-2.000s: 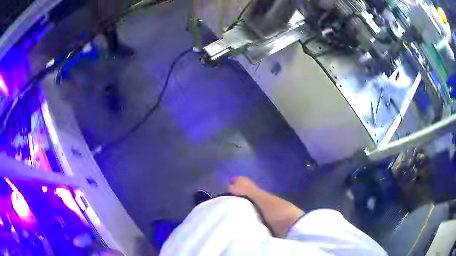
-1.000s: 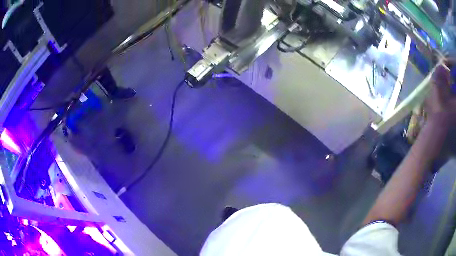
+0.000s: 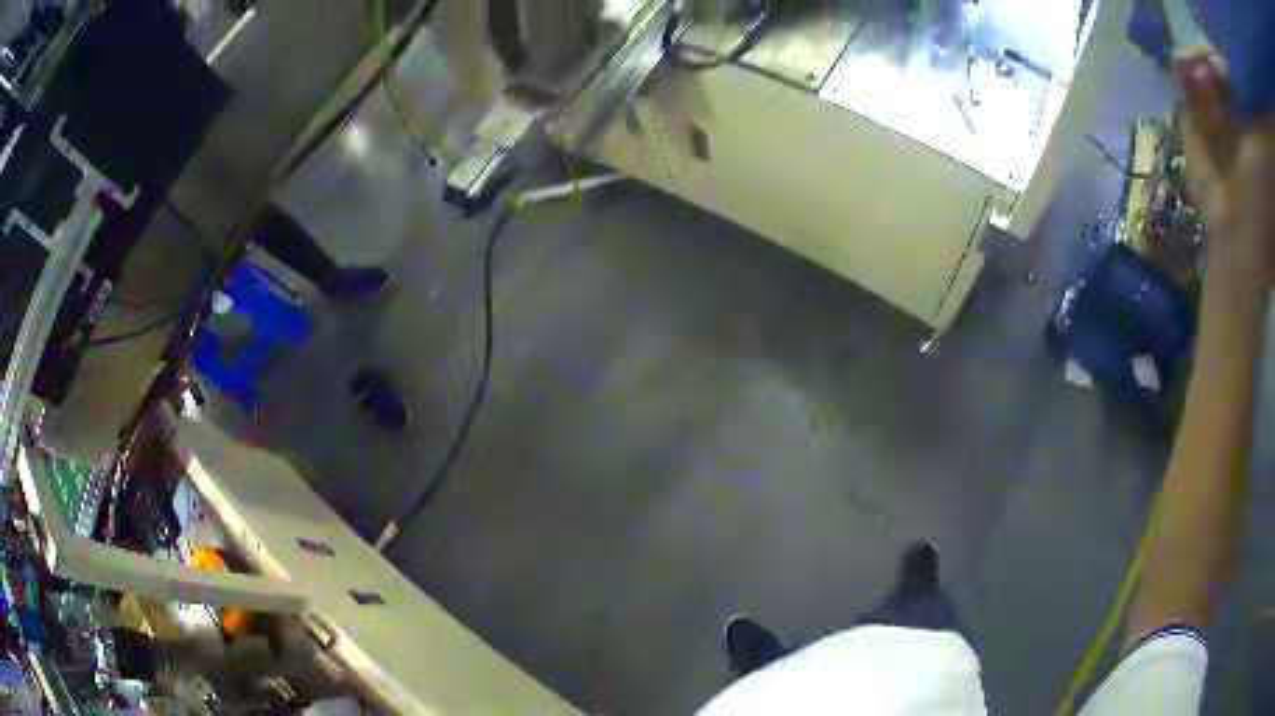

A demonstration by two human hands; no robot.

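My right hand [image 3: 1214,119] is raised at the upper right edge, at the end of my outstretched bare forearm. It is blurred and touches or overlaps a pale bar end and a blue surface [image 3: 1247,49]. I cannot tell whether it grips either. My left hand is not in view. The nearest large thing is a cream-white machine cabinet [image 3: 797,175] with a bright metal top [image 3: 951,87], where small dark tools or parts lie.
Grey floor [image 3: 629,406] lies between this cabinet and another cream cabinet [image 3: 336,574] at lower left. A black cable [image 3: 487,336] crosses it. A blue plastic stool [image 3: 252,329] and a person's legs [image 3: 311,256] are at left. A dark bundle [image 3: 1126,315] lies at right.
My right hand came into view at the right and has moved up the frame. The view has turned, moving the right cabinet up and left. The purple glare at left has gone.
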